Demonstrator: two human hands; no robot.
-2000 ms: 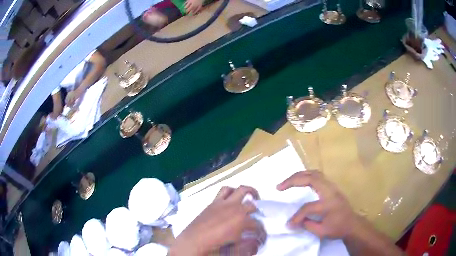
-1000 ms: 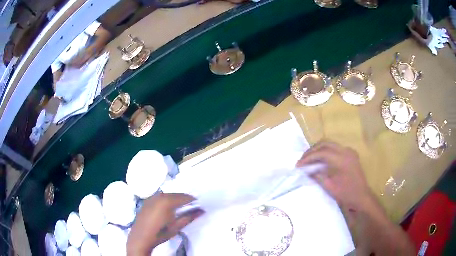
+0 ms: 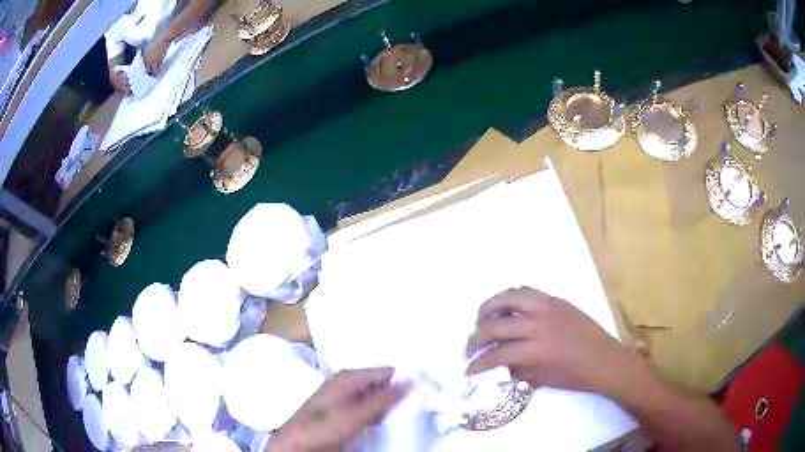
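Note:
A gold metal piece (image 3: 499,408) with an ornate rim lies on the white paper stack (image 3: 415,265), partly hidden by crumpled wrapping paper (image 3: 446,397). My right hand (image 3: 552,344) is over the piece from the right, its curled fingers on the bunched paper. My left hand (image 3: 331,412) is at the left of the piece, blurred and cut off by the bottom edge, its fingertips at the paper. Several wrapped white pieces (image 3: 274,381) stand in rows at the left.
The green conveyor (image 3: 327,146) carries unwrapped gold pieces (image 3: 399,66). More gold pieces (image 3: 733,189) stand at the right, on the tan bench cover (image 3: 653,238). A red stool (image 3: 763,397) is at lower right. Another person's hands (image 3: 154,60) are on papers (image 3: 159,88) at upper left.
The lifted paper sheet has come down and is now bunched over part of the gold piece. My right hand has moved down onto it. The camera view has shifted, so the bench appears higher.

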